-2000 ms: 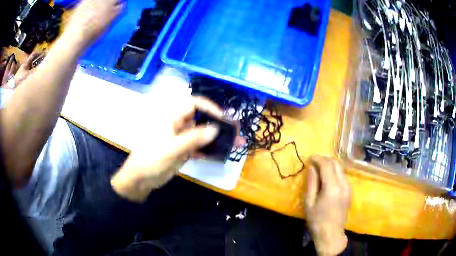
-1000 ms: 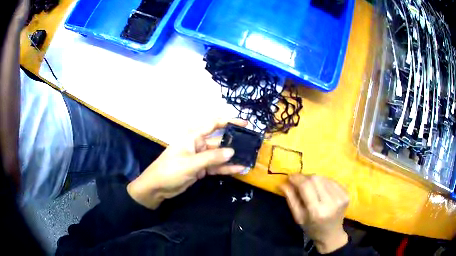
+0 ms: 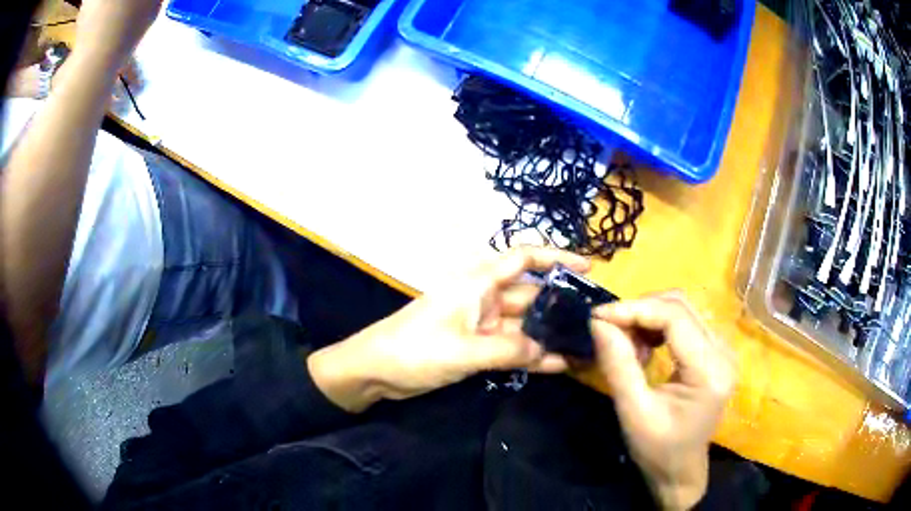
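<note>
A small black housing (image 3: 561, 319) is held over the table's front edge, tilted, with a shiny upper edge. My left hand (image 3: 450, 334) grips it from the left between thumb and fingers. My right hand (image 3: 669, 384) pinches at its right side with thumb and forefinger; whether these fingers hold the sealing ring or the housing itself is hidden. The single ring seen earlier on the wood does not show as a separate loop. A pile of black gaskets (image 3: 559, 180) lies behind the hands, partly on the white sheet (image 3: 330, 160).
The right-hand blue bin (image 3: 579, 75) holds a black part at its far right. The left-hand blue bin (image 3: 350, 55) holds black housings. A clear bin (image 3: 774, 289) of cable assemblies (image 3: 849, 170) stands at right. A coworker's bare arm (image 3: 70, 150) reaches in at left.
The housing has moved right and tilted in my left hand. My right hand has come up to it from the ring on the table. The coworker's arm has come back into view at left.
</note>
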